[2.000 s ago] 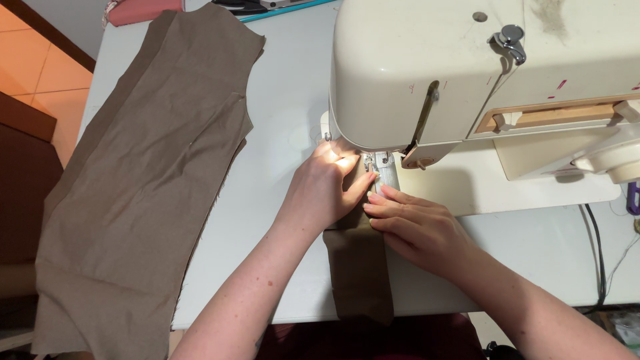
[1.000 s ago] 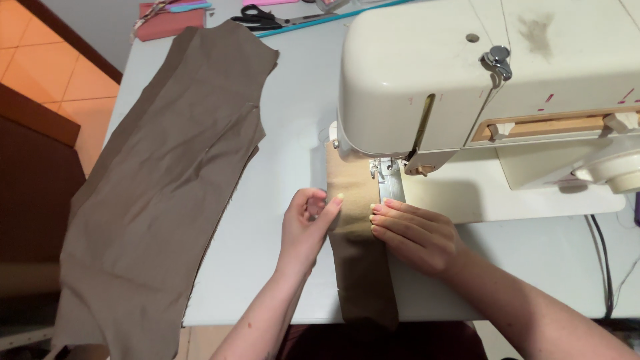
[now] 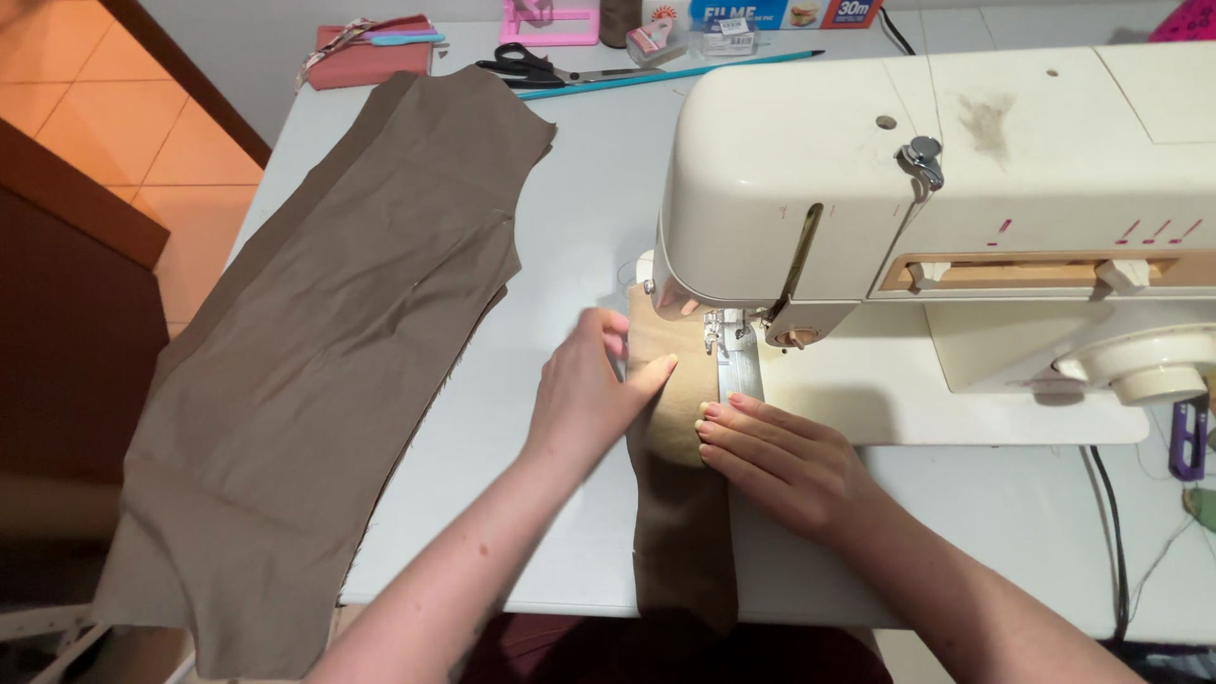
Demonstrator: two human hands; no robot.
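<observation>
A narrow strip of brown fabric (image 3: pixel 682 513) lies on the white table, its far end beside the presser foot (image 3: pixel 712 332) of a cream sewing machine (image 3: pixel 798 171). My left hand (image 3: pixel 589 380) holds the strip's left edge, thumb on top and fingers at the side, partly hidden. My right hand (image 3: pixel 784 456) rests flat, its fingertips on the right edge of the strip near the metal needle plate (image 3: pixel 743 372). The near end of the strip reaches the table's front edge. Left of my hands lies a large brown fabric piece (image 3: pixel 323 361) with frayed edges.
Black-handled scissors (image 3: pixel 551 71) and a long blue stick (image 3: pixel 665 76) lie at the back. Behind them are a pink frame (image 3: pixel 549 24) and small plastic boxes. A red pouch (image 3: pixel 366 57) sits at the back left. A black cable (image 3: pixel 1107 532) and a purple-handled tool (image 3: pixel 1187 439) are at the right.
Two seconds ago my left hand was close to the presser foot; it moved back to the strip's left edge, uncovering the far part. My right hand remains at the right edge. The view has shifted.
</observation>
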